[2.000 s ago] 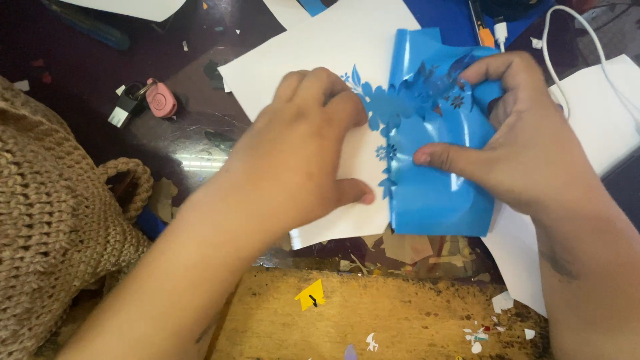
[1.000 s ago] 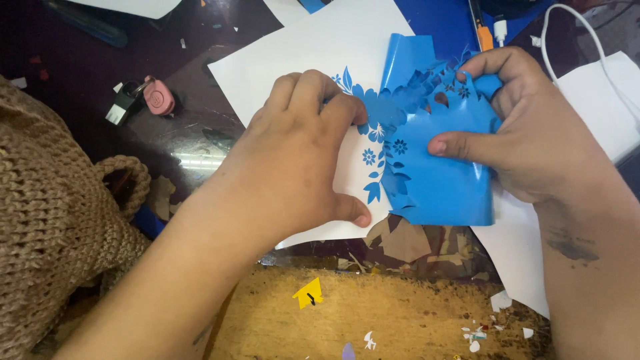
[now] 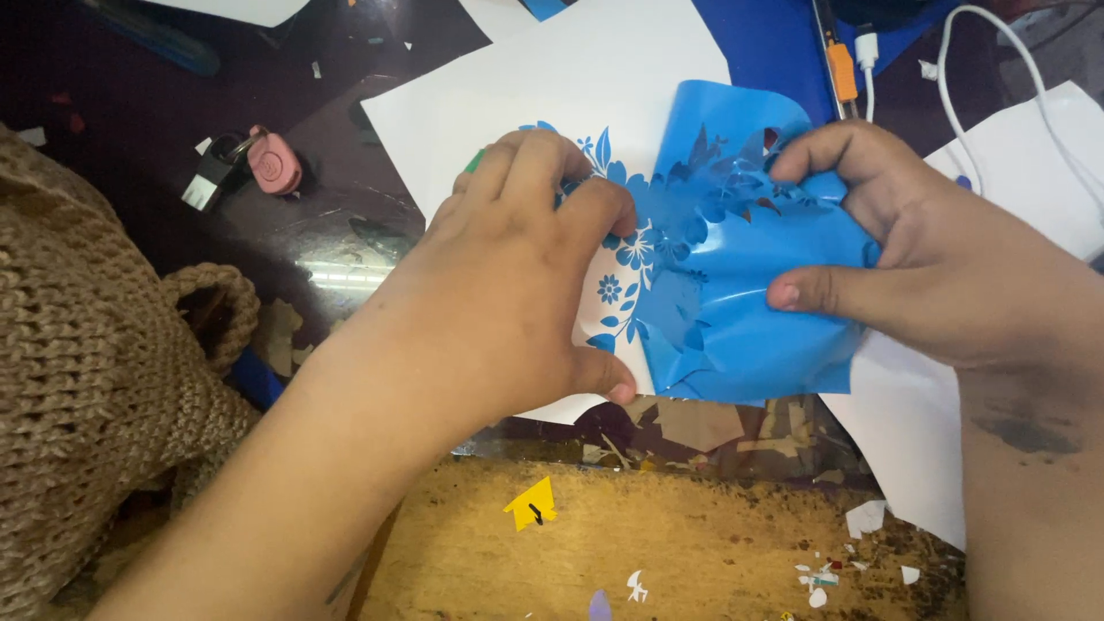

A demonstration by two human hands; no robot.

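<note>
My right hand (image 3: 914,233) grips a sheet of blue adhesive vinyl (image 3: 768,319) with cut-out flower shapes, its thumb in front and its fingers curled at the sheet's right edge. The vinyl is folded back over a white backing sheet (image 3: 552,78). Blue flowers and leaves (image 3: 634,250) lie on the white sheet, left of the fold. My left hand (image 3: 517,259) rests spread on the white sheet, its fingertips by the flowers and its thumb near the lower edge. Whether its fingers pinch anything cannot be seen. A bit of green shows behind its fingers.
A pink key fob (image 3: 274,162) lies at the left, above a brown knitted bag (image 3: 95,371). A cutter with an orange slider (image 3: 841,73) and a white cable (image 3: 949,86) are at the upper right. Vinyl scraps, one yellow (image 3: 533,503), lie on the wooden board (image 3: 466,561).
More of the blue flowers show on the white sheet than two seconds ago, as the vinyl is folded further to the right. My right hand keeps its hold on the vinyl.
</note>
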